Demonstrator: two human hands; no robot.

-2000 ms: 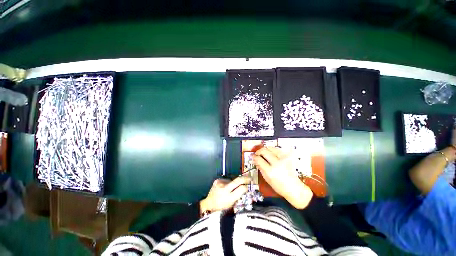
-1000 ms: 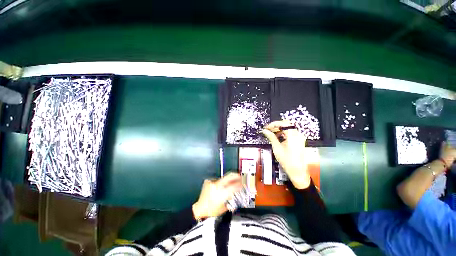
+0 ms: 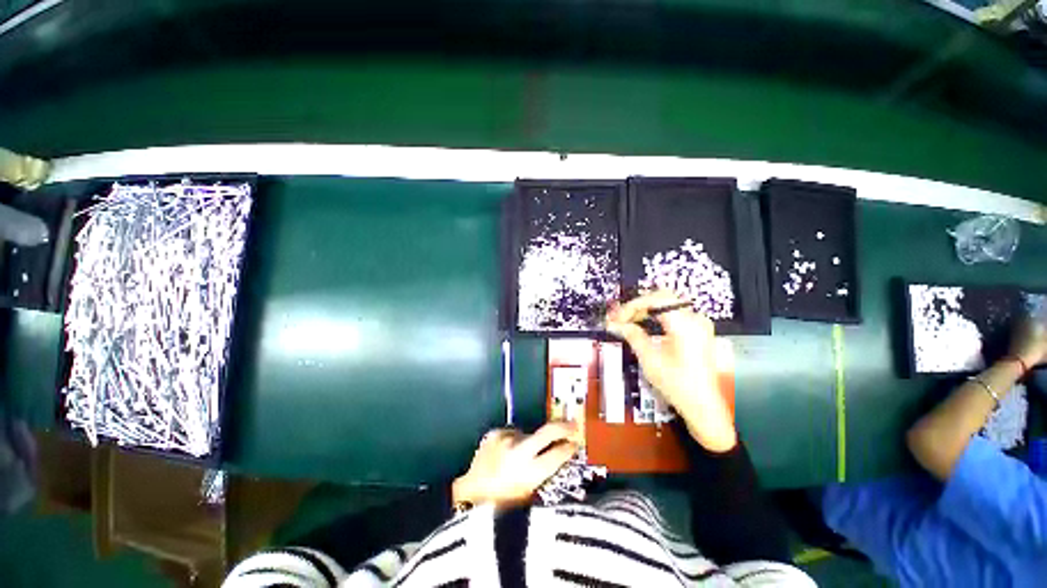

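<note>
My right hand (image 3: 675, 345) holds a thin dark tweezers-like tool (image 3: 664, 308) at the front edge of the left small tray (image 3: 571, 193), which holds tiny white-silver fittings (image 3: 565, 279). My left hand (image 3: 519, 462) is at the near end of the pale narrow fixture (image 3: 568, 391), over a bunch of slim silvery rods (image 3: 571, 480); its fingertips touch the fixture's near part and partly hide the rods. The fixture stands on the orange-brown base board (image 3: 643, 450). Pale flat strips (image 3: 613, 385) lie right of the fixture.
The middle tray (image 3: 683, 207) holds chunkier whitish pieces. The right tray (image 3: 809, 207) holds several separate pieces. A large black-edged tray (image 3: 233, 327) heaped with rods is at far left. Brown boxes (image 3: 149, 505) are below the bench. A person's blue sleeve (image 3: 976, 505) and arm are at right.
My right hand has moved from the fixture to the left tray's front edge with the tool. My left hand moved off the fixture's near end, then came back to it with the rods.
</note>
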